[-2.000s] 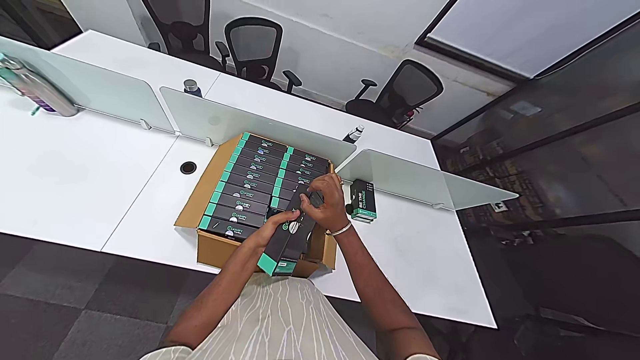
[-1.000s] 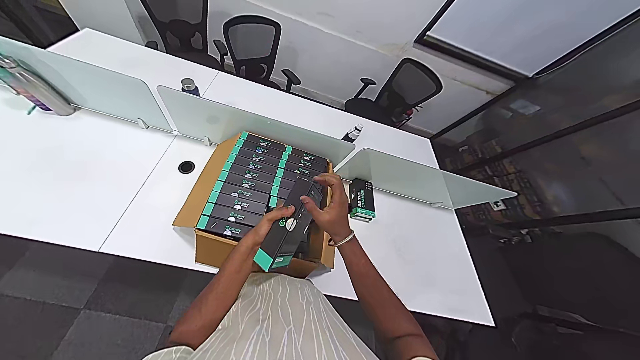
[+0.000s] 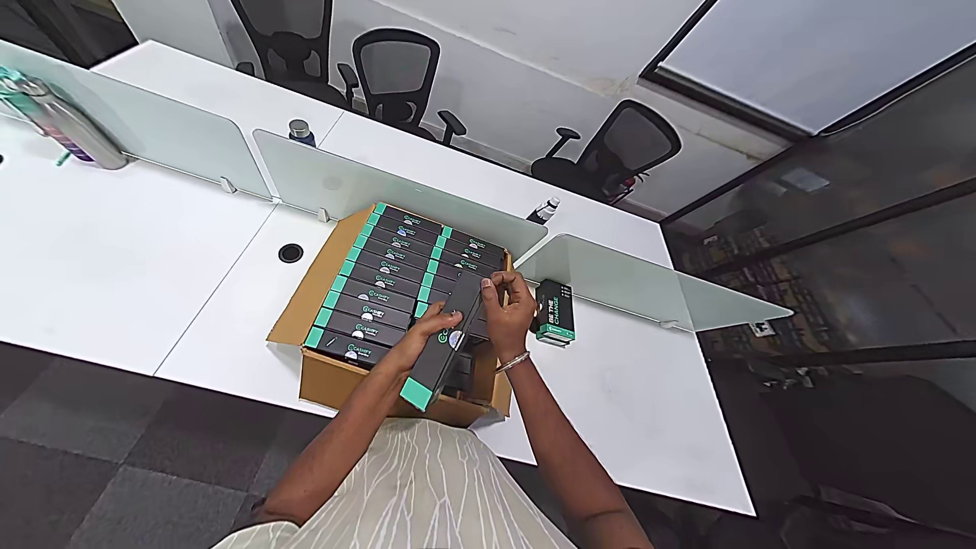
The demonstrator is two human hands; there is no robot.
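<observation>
Over an open cardboard carton (image 3: 328,381), a black box with a green end (image 3: 438,354) is held tilted. My left hand (image 3: 423,332) grips its left side, with the thumb on the printed face. My right hand (image 3: 508,309) is at the box's upper right end, fingers bent against it; their exact contact is partly hidden. Beneath, the carton holds two columns of similar black-and-green boxes (image 3: 381,282), lying flat side by side. Part of the right column is hidden by my hands and the held box.
A small stack of black-and-green boxes (image 3: 555,313) stands on the white desk (image 3: 610,381) right of the carton. Frosted glass dividers (image 3: 396,194) run behind. Metal bottles (image 3: 80,126) are at the far left, a dark-capped bottle (image 3: 546,210) behind the divider. Mesh chairs (image 3: 396,72) stand beyond.
The fingers of my right hand have shifted and curled at the upper end of the held box. My left hand keeps its hold; the carton and the stack stay where they were.
</observation>
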